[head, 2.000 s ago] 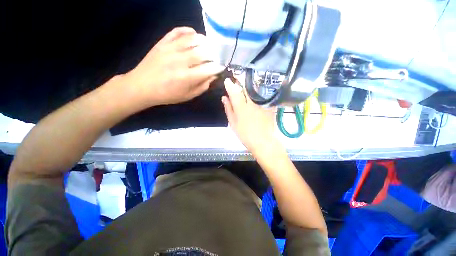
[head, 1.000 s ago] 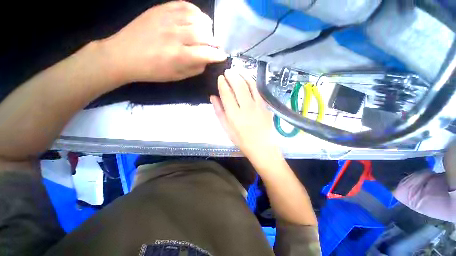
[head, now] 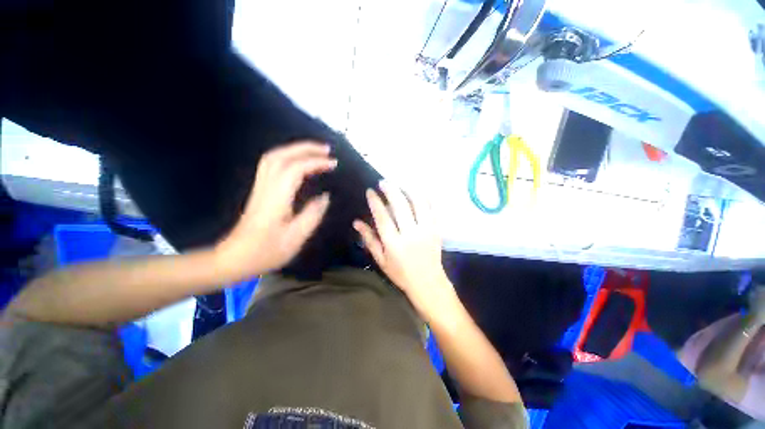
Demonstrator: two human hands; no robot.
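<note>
A large black fabric piece [head: 168, 109] lies over the left of the white machine table [head: 621, 226] and hangs over its front edge towards my lap. My left hand [head: 283, 205] is over the fabric, fingers spread and slightly blurred. My right hand [head: 401, 230] is at the fabric's right edge, fingers apart, fingertips on or just above the cloth. The sewing machine [head: 663, 109] with its "JACK" lettering is at the upper right. Its needle area [head: 436, 74] is away from both hands and the fabric.
Shears with green and yellow handles [head: 503, 172] lie right of my right hand. A flat dark rectangle [head: 580, 144] lies beyond them. A black strap [head: 113, 201] hangs at left. Below right are a red frame [head: 616, 314], a blue crate [head: 604, 394] and another person's arm [head: 725, 360].
Both hands have come away from the needle area, down towards the table's front edge. The black fabric has shifted off the needle and now reaches my lap. The fingers of my left hand have opened.
</note>
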